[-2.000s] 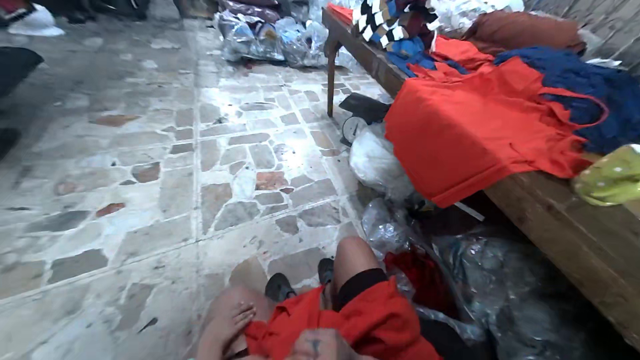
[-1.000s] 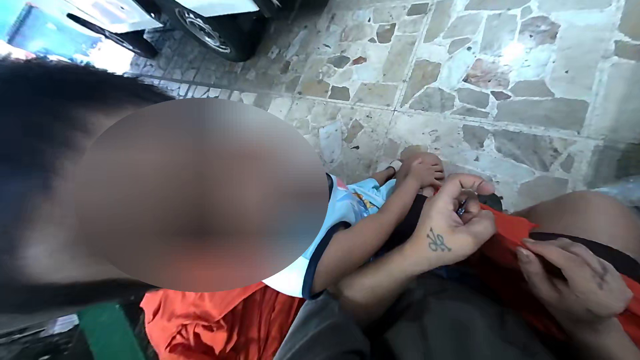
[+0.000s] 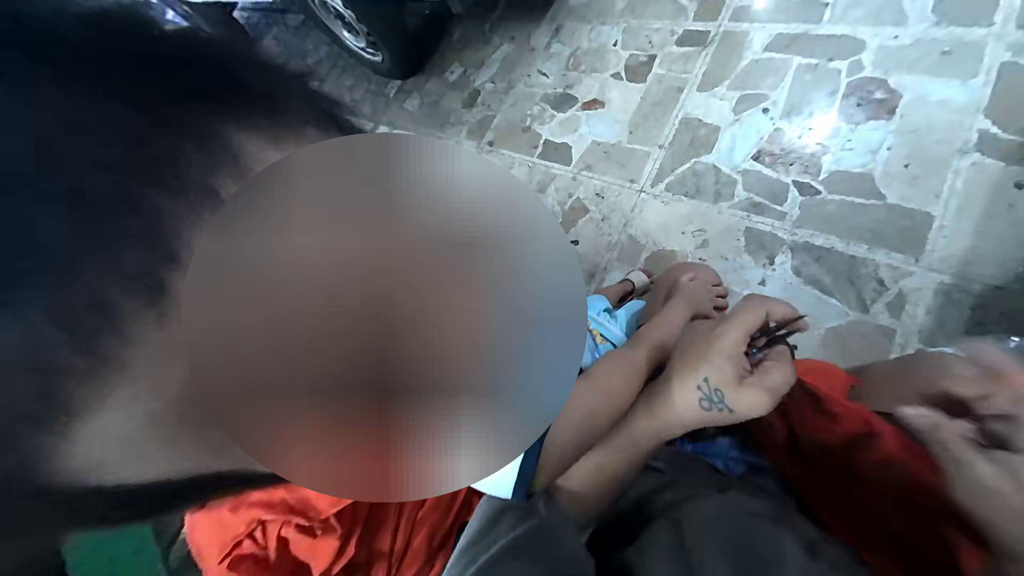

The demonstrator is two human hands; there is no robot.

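Just right of the middle is my left hand (image 3: 732, 372), with a tattoo on its back. Its fingers curl around a small dark tool (image 3: 780, 332) with thin points, mostly hidden in the grip. Red cloth (image 3: 856, 456) lies over my lap, below and to the right of that hand. My right hand (image 3: 968, 448) is blurred at the right edge, over or beside the cloth; whether it grips anything cannot be told.
Another person leans in close at the left, a hand (image 3: 700, 296) resting near a bare knee. More red cloth (image 3: 320, 532) and a green object (image 3: 116, 552) are at lower left. A vehicle wheel (image 3: 360, 36) stands on the stone-patterned floor (image 3: 752, 152).
The view has swung far from the table with red cloth to the person beside me. Since one second ago my right hand has moved a little right, away from my left hand. The tool's points now show.
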